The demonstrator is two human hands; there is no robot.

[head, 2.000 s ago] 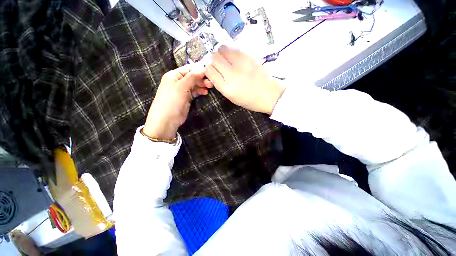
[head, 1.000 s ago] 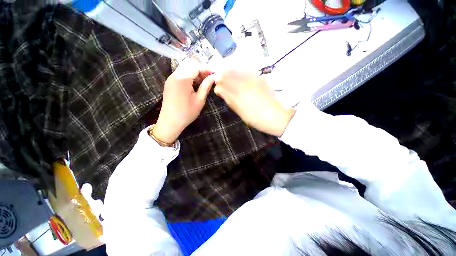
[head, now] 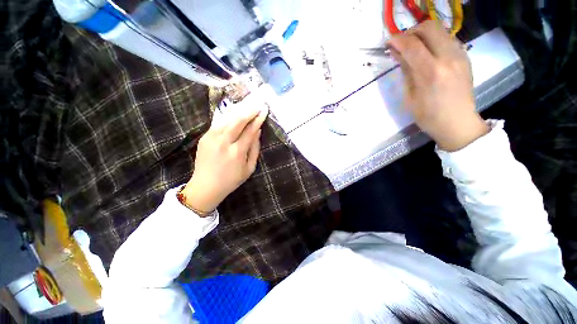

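Observation:
The dark plaid cloth [head: 291,174] lies under and left of the machine needle area and hangs over the table's front edge. My left hand [head: 231,149] holds the cloth edge with its fingertips, just in front of the presser foot [head: 237,90]. The exact pinch is washed out by glare. My right hand [head: 440,85] is off the cloth, over the right of the table, fingers curled down just below the red scissors loops [head: 395,16]. The snips are mostly hidden under it, and whether it grips them cannot be told.
The machine head [head: 148,38] stands at the top, with a grey-blue cylinder [head: 275,69] right of the needle. A short blue object [head: 290,29] and thread scraps lie on the white table [head: 373,114]. A blue crate [head: 224,297] is below; a cardboard box [head: 73,272] is at lower left.
My right hand has left my left hand and moved right to the snips and scissors. My left hand stays at the cloth near the foot. The view has shifted slightly.

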